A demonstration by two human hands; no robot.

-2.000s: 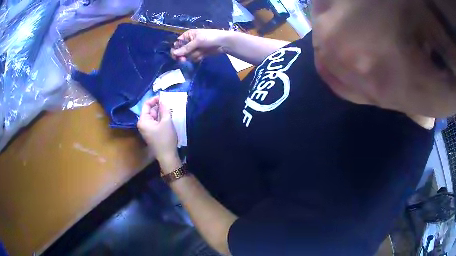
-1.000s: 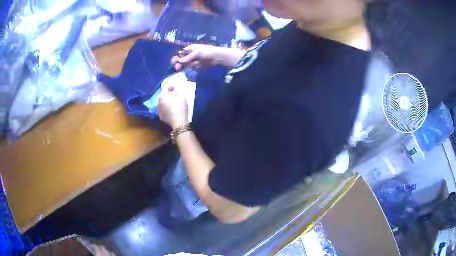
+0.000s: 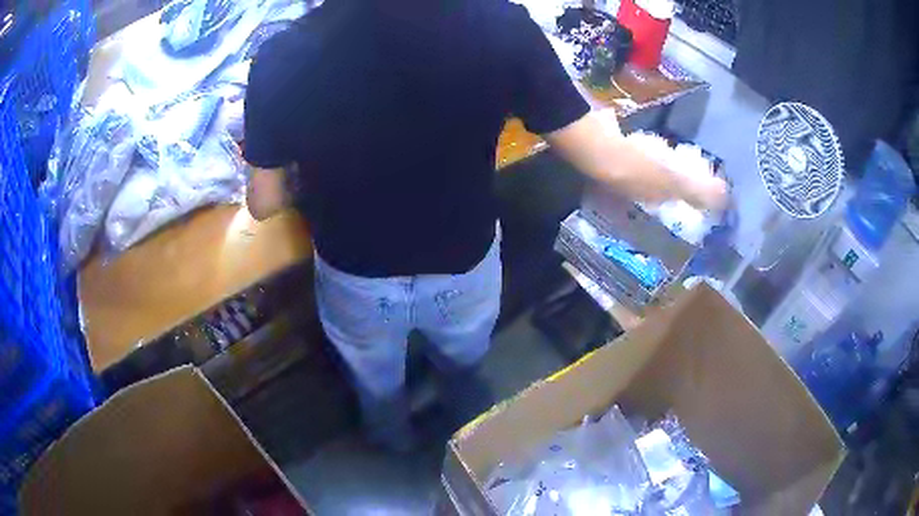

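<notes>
Neither of my hands is in view. Nearest in front of me, a large open brown carton point(image 3: 751, 378) stands at the lower right, with clear bagged goods point(image 3: 584, 474) and a small white item inside. A second open brown carton point(image 3: 131, 443) stands at the lower left, cut off by the bottom edge. A dark red patch shows low inside it, too cut off to name.
A person in a black shirt point(image 3: 393, 131) stands at the orange-brown table point(image 3: 202, 272), one arm out over white bundles point(image 3: 695, 166). Bagged garments point(image 3: 171, 181) lie on the table. Blue crates point(image 3: 40, 252) are stacked at left. A fan point(image 3: 798, 159) stands at right.
My view has swung to the cartons. The person, earlier facing the table side with both hands on a dark garment and white card, now shows their back and reaches right.
</notes>
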